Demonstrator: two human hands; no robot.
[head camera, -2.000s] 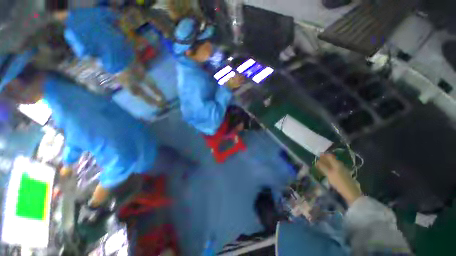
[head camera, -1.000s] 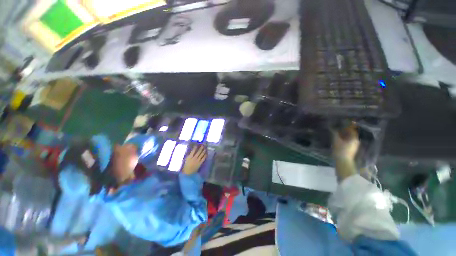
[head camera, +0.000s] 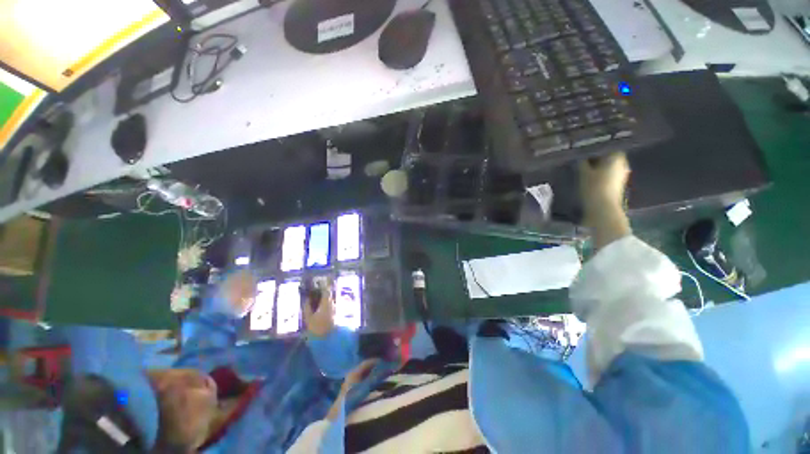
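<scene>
My right hand (head camera: 606, 191), in a pale cuff, reaches to the near edge of a black keyboard (head camera: 559, 84). Its fingertips are hidden at that edge, so its grip cannot be told. Dark phones lie in a clear tray (head camera: 444, 182) left of the hand, partly covered by the keyboard. A white paper strip (head camera: 522, 271) lies on the green mat below the tray. A blurred hand (head camera: 357, 376) with a pale sleeve at the lower edge appears to be my left hand. Its fingers are unclear.
A person in blue at lower left has a hand (head camera: 318, 312) over a tray of lit phones (head camera: 291, 248). A black box (head camera: 702, 146) stands right of the keyboard. A mouse (head camera: 406, 38) is on the white shelf (head camera: 266, 97). A dark cabled device (head camera: 702, 238) lies at right.
The view has swung from the aisle to the bench. My right hand has gone from near the paper strip, over the tray, to the keyboard's near edge. The pale-sleeved hand now shows below.
</scene>
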